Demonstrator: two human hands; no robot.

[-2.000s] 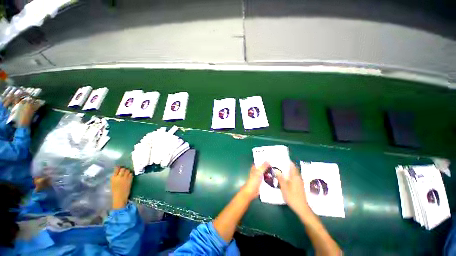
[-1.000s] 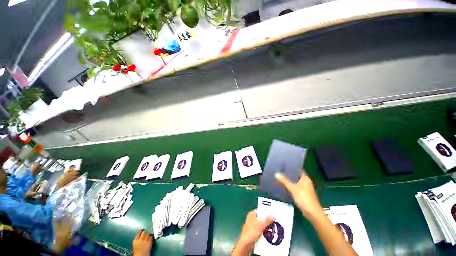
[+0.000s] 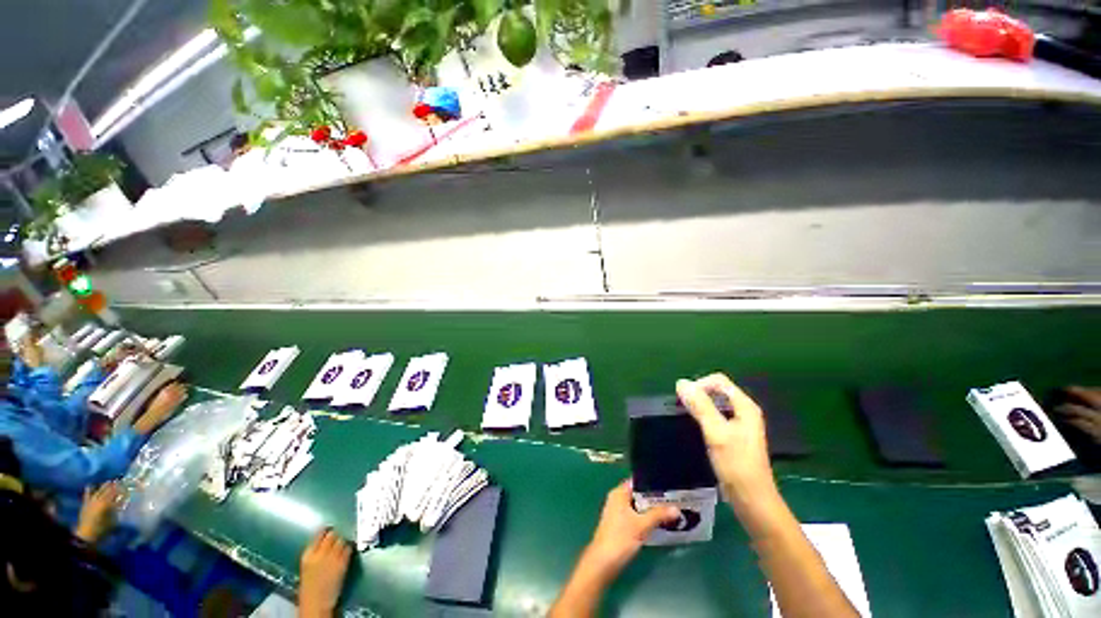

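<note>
My left hand [image 3: 628,531] holds a white outer sleeve [image 3: 689,522] with a dark round picture, low in front of me. My right hand [image 3: 733,435] holds a dark gift box [image 3: 668,453] upright by its top edge. The box's lower end is at the sleeve's upper opening, and seems partly inside it. Another white sleeve [image 3: 836,561] lies on the green worktop, partly hidden by my right forearm.
A sleeve stack [image 3: 1048,555] is at right. White strips [image 3: 417,489] and a dark box [image 3: 464,546] lie left. Sleeved boxes [image 3: 510,396] and dark boxes [image 3: 899,425] line the far strip. Neighbouring people's hands [image 3: 324,567] show at left; another is at right.
My right hand has brought the dark box from above the strip down to the sleeve's top. My left hand has lifted the sleeve and tilted it. The view has shifted.
</note>
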